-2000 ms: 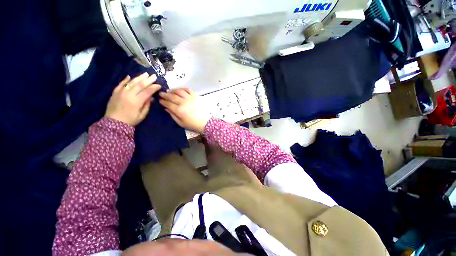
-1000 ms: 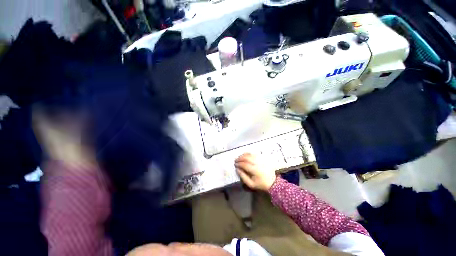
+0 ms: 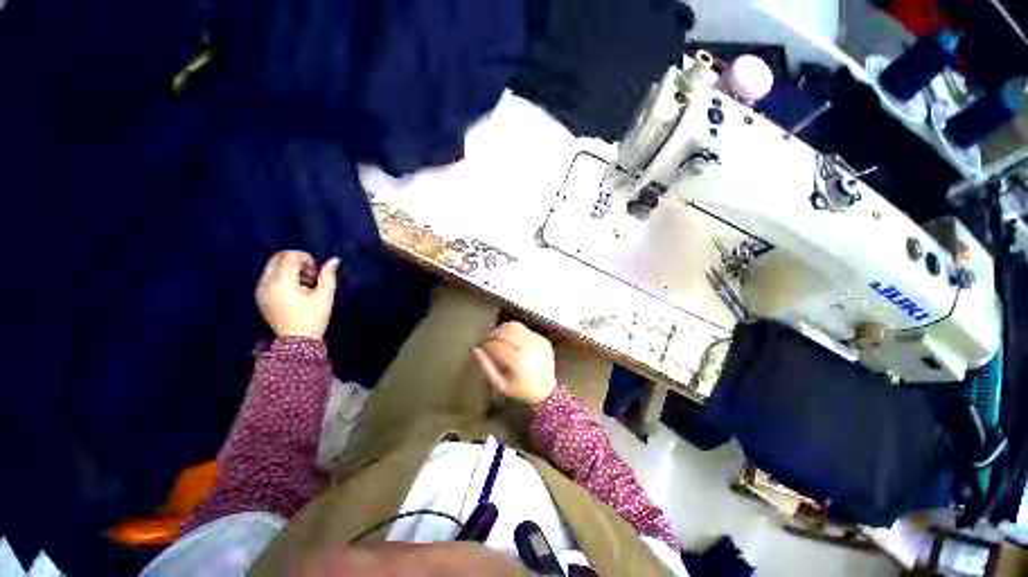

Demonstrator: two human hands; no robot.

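A large navy cloth mass fills the left side and covers the table's left end. My left hand is over this cloth with fingers curled and thumb up; whether cloth is pinched in it cannot be told. My right hand is loosely closed over my lap, just off the table's front edge, with nothing visible in it. The white JUKI sewing machine stands at the right. The bare needle plate shows under its presser foot, with no cloth on it.
A dark stack of pieces hangs over the white table's right end. Thin metal tools lie by the machine pillar. A pink-white spool and dark blue thread cones are beyond the machine. An orange item is at lower left.
The view has swung left. The cloth that was at the needle is off it, and the navy mass lies at left. My right hand has moved from the table edge to over my lap.
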